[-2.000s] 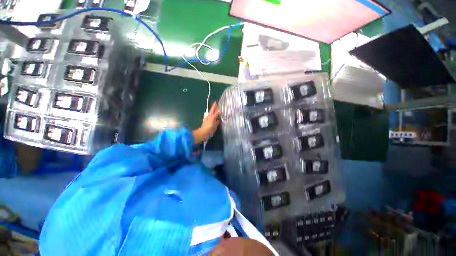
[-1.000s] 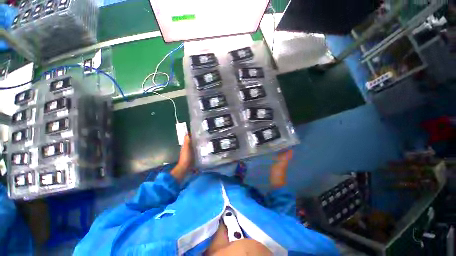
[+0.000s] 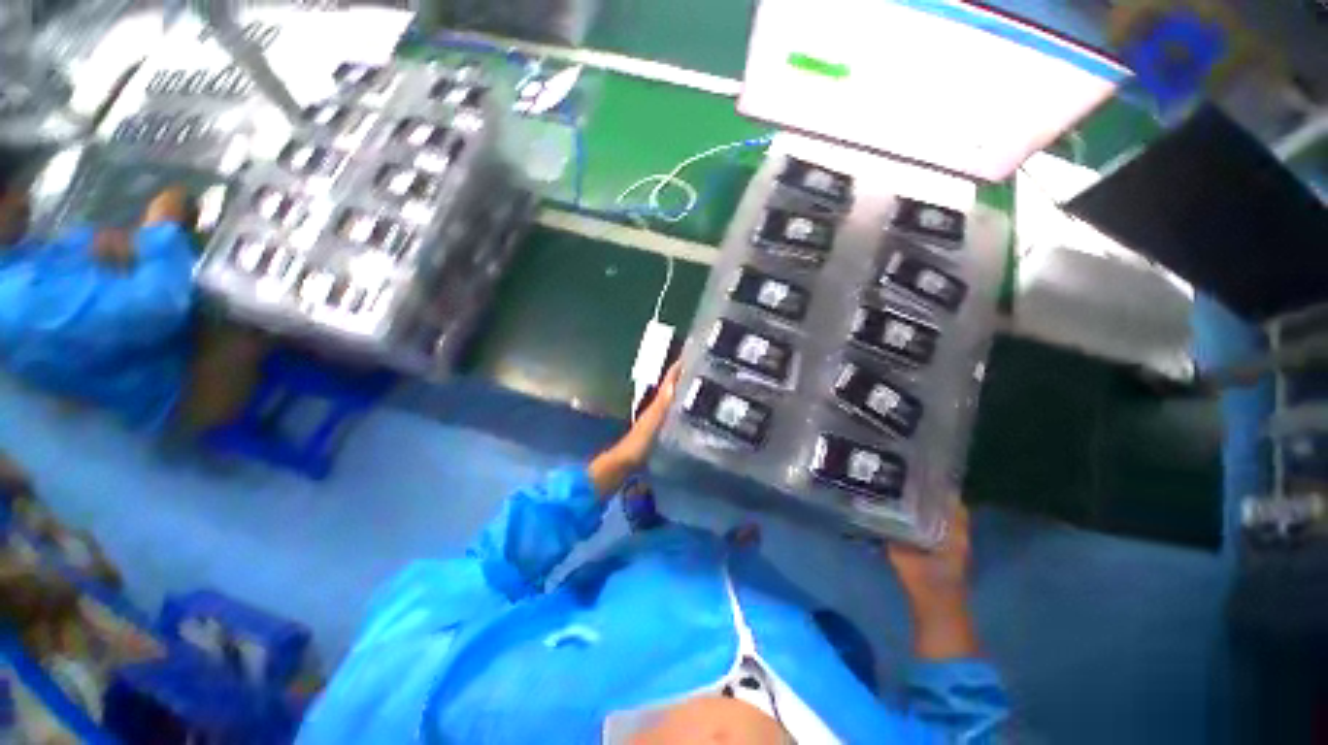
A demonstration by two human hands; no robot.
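Observation:
A clear tray stack (image 3: 816,364) with black electronic units in two rows lies in front of me, its front end over the bench's front edge. White labels show on the units, such as the front right unit (image 3: 859,467). My left hand (image 3: 641,432) is at the tray's left side near the front corner, its fingers partly hidden by the tray. My right hand (image 3: 932,560) holds the tray's front right corner from below, fingers partly hidden.
A tall stack of filled trays (image 3: 350,218) stands at the bench's left. A bright monitor (image 3: 918,88) is behind my tray, a dark panel (image 3: 1202,211) to its right. A white block (image 3: 654,354) on a cable lies left of the tray. Another person's blue sleeve (image 3: 88,313) is at far left.
The view has swung, so the bench appears shifted and rotated. My right hand, apart from the tray's corner a second ago, is now against it. The other person at left shows more.

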